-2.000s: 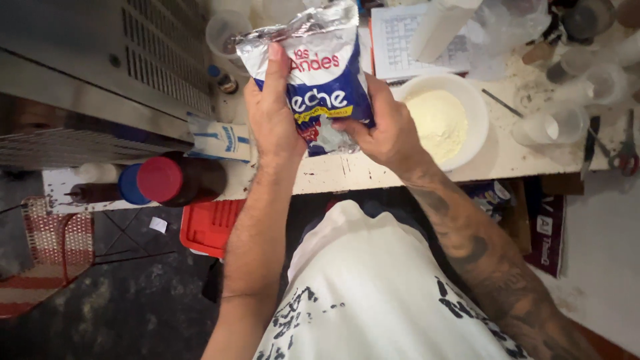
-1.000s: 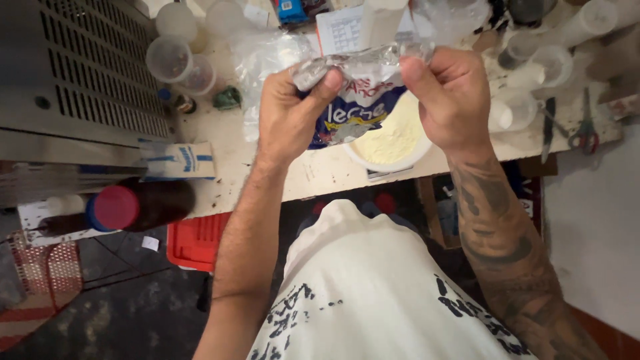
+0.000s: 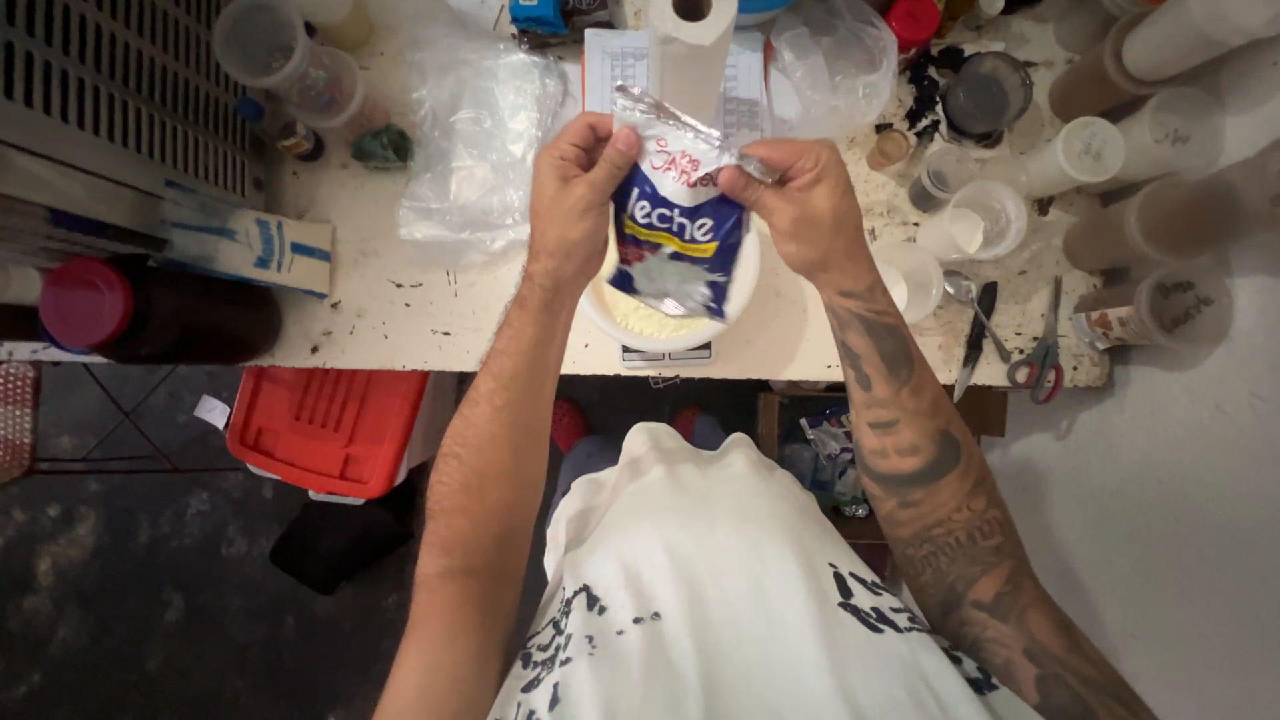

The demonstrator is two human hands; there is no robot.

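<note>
A blue and white foil bag of powdered milk (image 3: 685, 235) hangs upright between my hands, over a white bowl (image 3: 740, 295). My left hand (image 3: 580, 190) pinches its upper left edge between thumb and fingers. At the upper right corner, my right hand (image 3: 805, 200) grips the crumpled foil. Pale yellow powder (image 3: 645, 318) shows in the bowl below the bag. Under the bowl, the front edge of a kitchen scale (image 3: 667, 355) sticks out. Whether the bag's top is open or sealed I cannot tell.
Scissors (image 3: 1043, 360), a knife (image 3: 978, 335) and a spoon (image 3: 975, 300) lie right of the bowl, near several plastic containers. Behind stand a paper towel roll (image 3: 690, 60) and printed sheets (image 3: 610, 75). Clear plastic bags (image 3: 480, 140) and a red-lidded jar (image 3: 190, 310) are at left.
Two seconds ago my hands held the bag by its sides, left of the bowl; now they pinch its upper part over the bowl. The view has shifted.
</note>
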